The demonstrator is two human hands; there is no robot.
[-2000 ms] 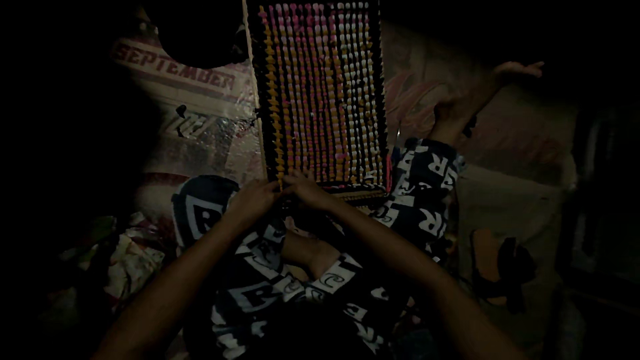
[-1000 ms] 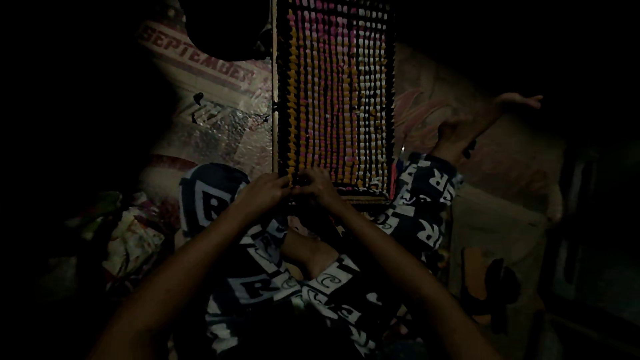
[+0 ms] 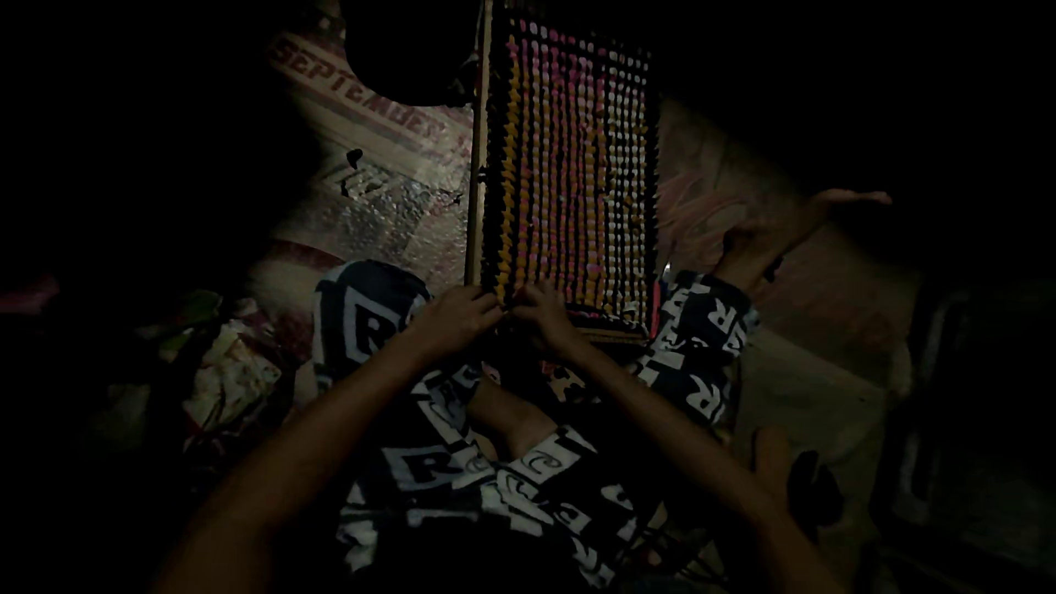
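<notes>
A rectangular wooden frame (image 3: 476, 198) carries a woven mat (image 3: 577, 173) with rows of pink, orange, yellow and white loops on a dark ground. At the frame's near left corner, my left hand (image 3: 462, 320) has its fingers bent over the edge. Just right of it, my right hand (image 3: 543, 318) is at the near edge of the weave, its fingers curled and close to the left fingertips. Strands at the fingertips are too dark to make out, so what either hand pinches cannot be told. The near end of the frame lies over my crossed legs in patterned trousers (image 3: 429, 466).
A printed plastic sheet (image 3: 396, 190) covers the floor. A dark rounded object (image 3: 408, 49) sits left of the frame's far part. Crumpled cloth or plastic (image 3: 231, 375) lies at left. Another person's foot or hand may be at right (image 3: 850, 198); a sandal (image 3: 775, 466) lies lower right.
Both hands stay at the frame's near left corner, with small changes in the fingers. The view has shifted slightly.
</notes>
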